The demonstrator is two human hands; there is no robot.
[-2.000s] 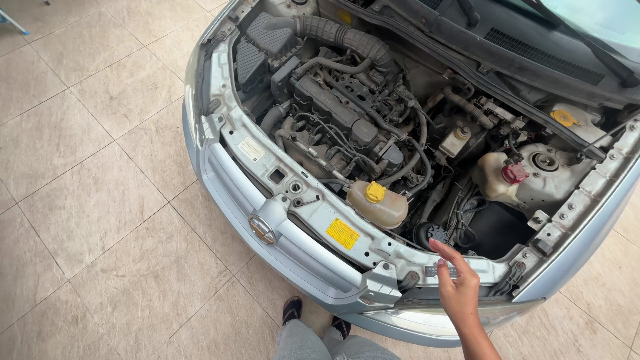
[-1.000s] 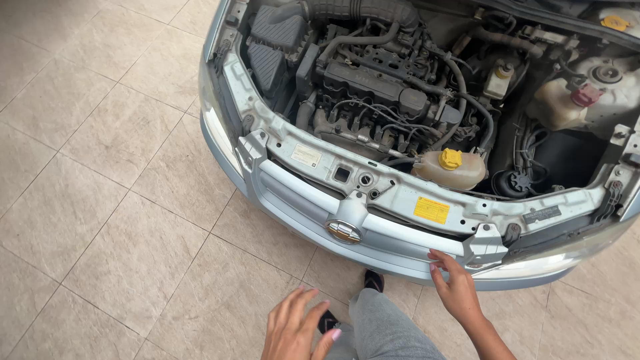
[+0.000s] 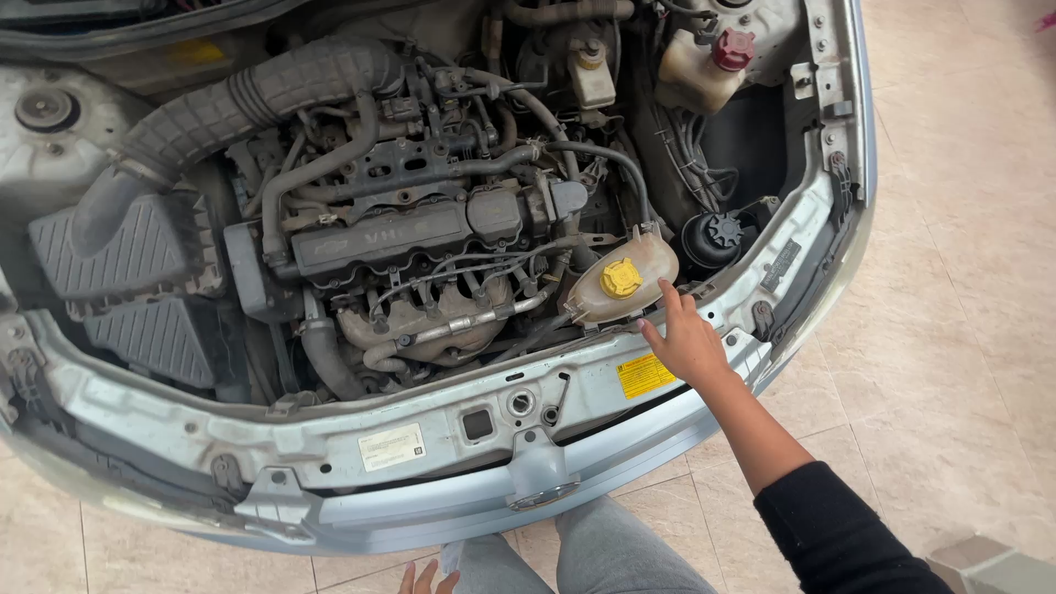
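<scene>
My right hand [image 3: 689, 338] reaches over the front crossmember, fingers apart, with its fingertips at the near edge of the coolant expansion tank [image 3: 656, 257]. Whether they touch the tank I cannot tell. A yellow cap [image 3: 620, 279] closes that tank. Low in the view, only the fingers of my left hand [image 3: 429, 579] show, spread and holding nothing, near my leg in grey trousers. The engine's black valve cover [image 3: 384, 239] lies left of the tank, and a black round-capped reservoir [image 3: 714, 238] sits just right of it.
A ribbed intake hose [image 3: 256, 99] runs to the air filter housing [image 3: 136, 247] at the left. Farther back are the brake fluid reservoir [image 3: 592, 78] and a tank with a red cap [image 3: 733, 49]. The grille [image 3: 412, 503] borders the near side, and a block-like object [image 3: 982, 569] stands at lower right.
My right hand has moved from the grille's edge to the expansion tank. My left hand, more fully visible one second ago, now shows only its fingers. The view has shifted closer over the engine.
</scene>
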